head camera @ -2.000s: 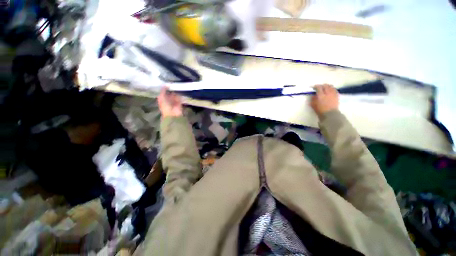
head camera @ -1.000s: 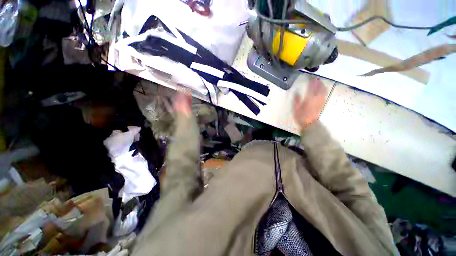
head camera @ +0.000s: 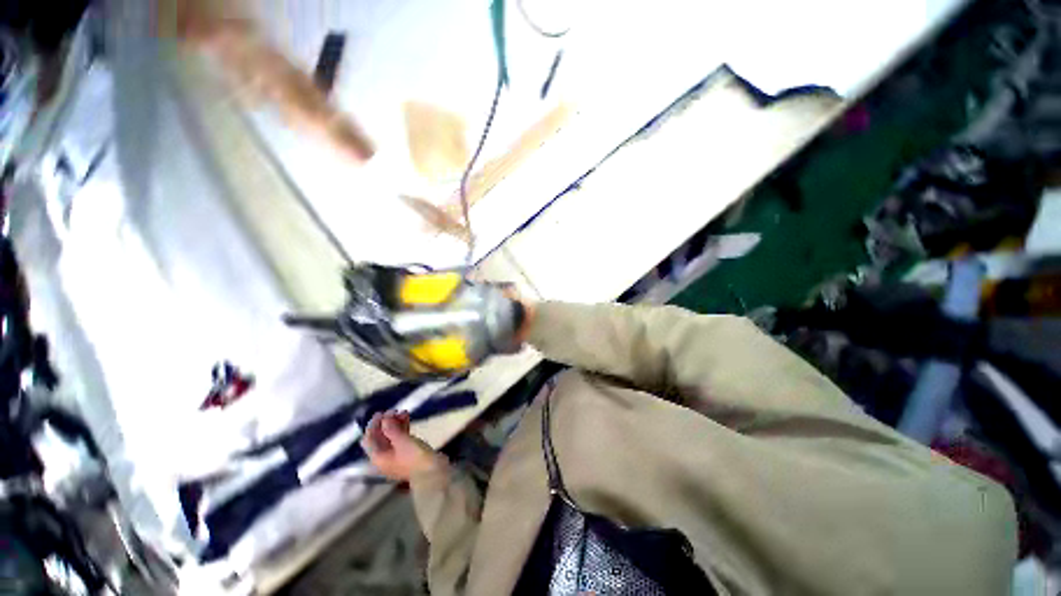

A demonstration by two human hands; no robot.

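The cloth cutting machine [head camera: 433, 320], grey with yellow bands, stands near the table edge in front of me, seen from above and blurred. My right hand [head camera: 524, 317] is at the near end of its motor housing, mostly hidden behind it, and appears to grip it. My left hand [head camera: 396, 446] is at the table edge, below the machine, with fingers loosely curled and nothing visible in it. Navy and white waste strips [head camera: 285, 468] lie just left of that hand. The white paper marker [head camera: 652, 58] covers the lay beyond, with a dark fabric edge.
A tan wooden strip [head camera: 518, 157] and card piece [head camera: 436, 137] lie on the paper. A cable [head camera: 483, 134] with a green piece runs away from the machine. Red and dark snips [head camera: 227, 384] lie on white cloth. A blurred reddish-tan band [head camera: 291, 93] crosses upper left. Scraps cover the floor.
The view has turned, and the table now slants up to the right. The strip stretched between both hands was released onto the waste pile. My right hand has moved onto the machine.
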